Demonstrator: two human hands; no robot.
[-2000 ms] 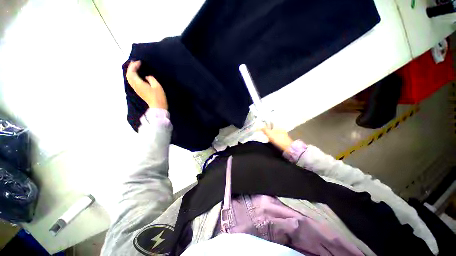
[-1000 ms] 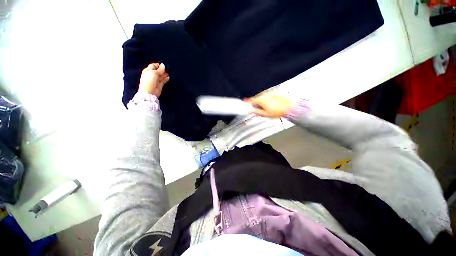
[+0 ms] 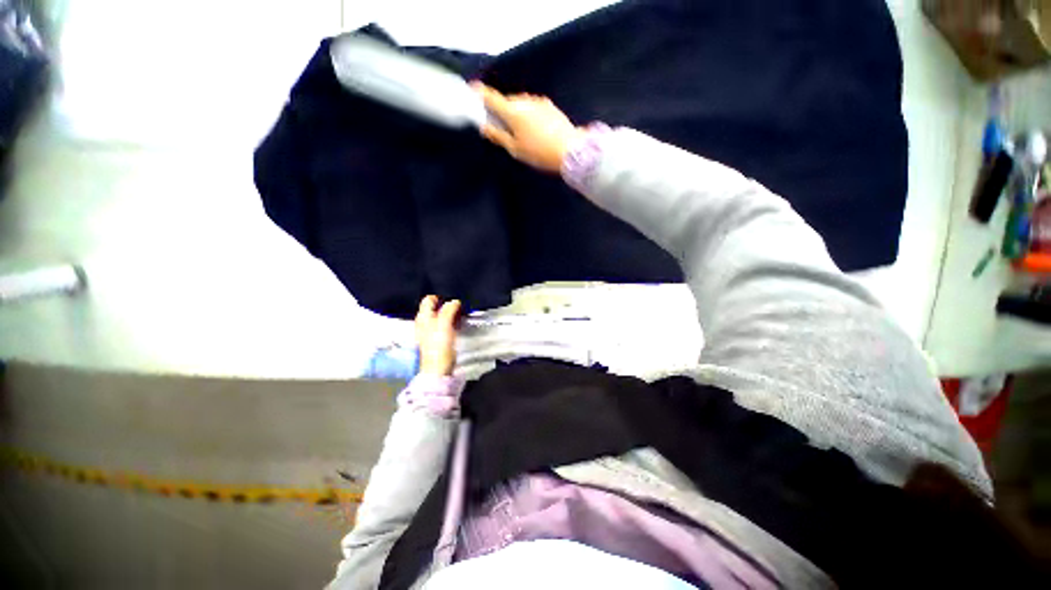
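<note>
The dark navy coat (image 3: 715,127) lies spread on the pale table, its narrower part to the left. My right hand (image 3: 524,125) grips the handle of the pale grey lint brush (image 3: 403,83), which is blurred over the upper left part of the coat. My left hand (image 3: 438,331) is at the coat's near edge, fingertips touching or just beside the cloth. Whether it pinches the cloth cannot be told.
A white-grey tube (image 3: 42,284) lies at the left of the table (image 3: 150,231). Dark glossy plastic shows at the far left. A paper with a blue patch (image 3: 392,362) is at the near edge. Small supplies and a brown box (image 3: 993,35) are at right.
The view has turned and shifted. My right hand has moved the brush up and left across the coat. My left hand has come from the coat's left part down to its near edge.
</note>
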